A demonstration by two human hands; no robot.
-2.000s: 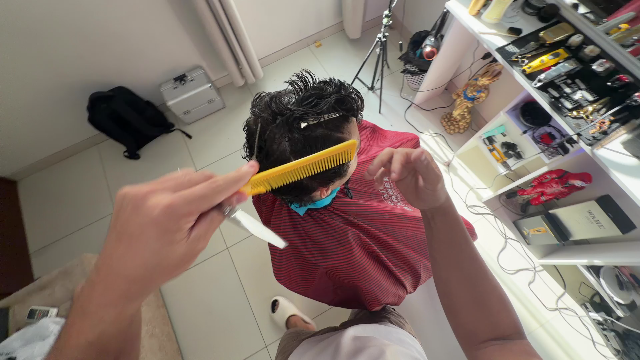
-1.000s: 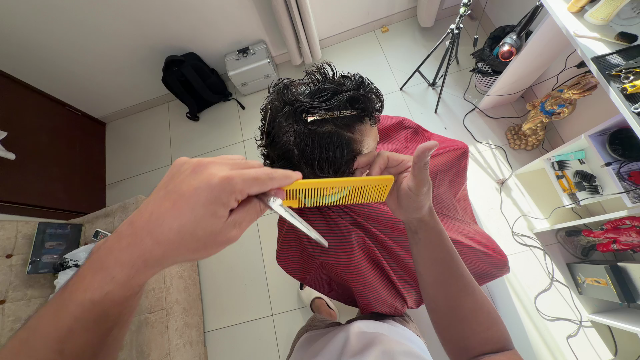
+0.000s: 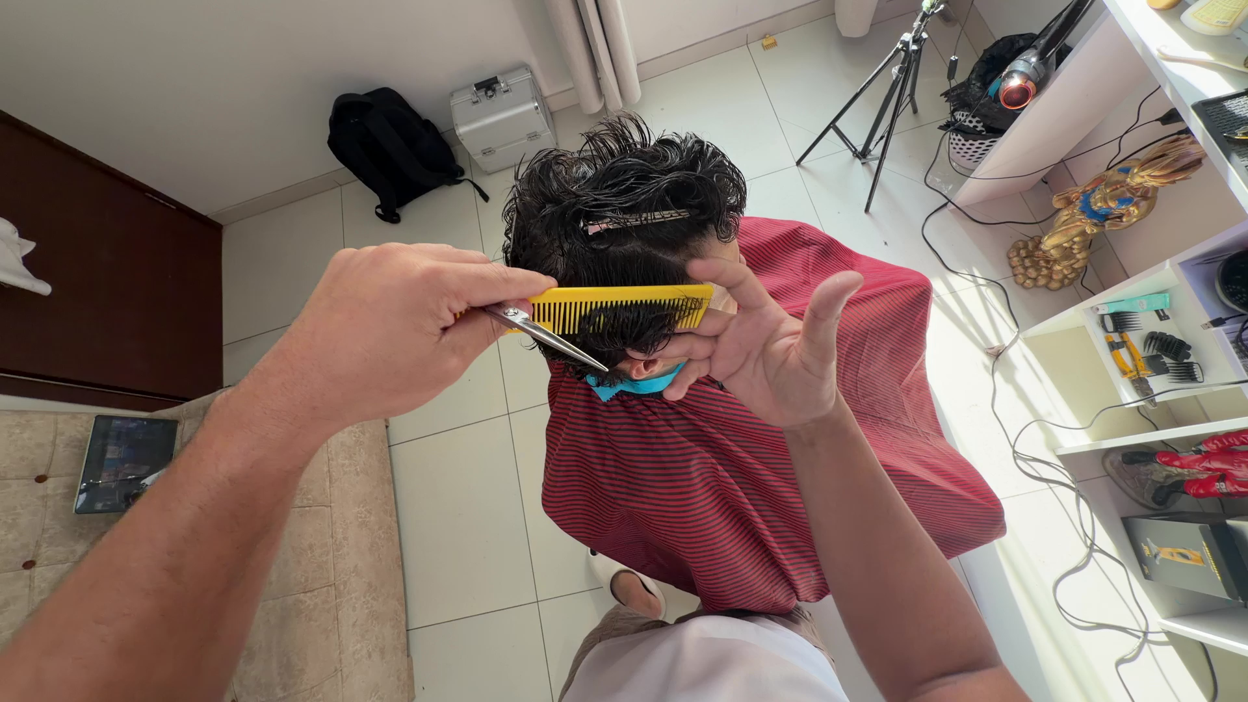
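Note:
My left hand (image 3: pixel 390 322) grips a yellow comb (image 3: pixel 624 294) and a pair of metal scissors (image 3: pixel 556 341) together. The comb lies level across the side of a seated person's dark, wet, curly hair (image 3: pixel 624 175), its teeth pointing down with hair among them. The scissor blades look closed and point down and right, below the comb. With thumb raised and fingers spread, my right hand (image 3: pixel 770 346) touches the hair beside the ear, near the comb's right end. A hair clip (image 3: pixel 639 220) sits higher up. A red striped cape (image 3: pixel 721 478) and a turquoise neck strip (image 3: pixel 634 383) are around the person.
At right stands a white shelf unit (image 3: pixel 1121 312) with clipper guards (image 3: pixel 1170 346), a box and a gold figurine (image 3: pixel 1111 200). Cables (image 3: pixel 1072 487) trail over the floor. Behind are a tripod (image 3: pixel 882 107), a silver case (image 3: pixel 502 119) and a black backpack (image 3: pixel 390 151). A tufted beige seat (image 3: pixel 292 585) is lower left.
The comb, earlier in front of the head, now lies against its side with hair in its teeth. My right hand, well off the hair two seconds ago, now touches it. The view has shifted.

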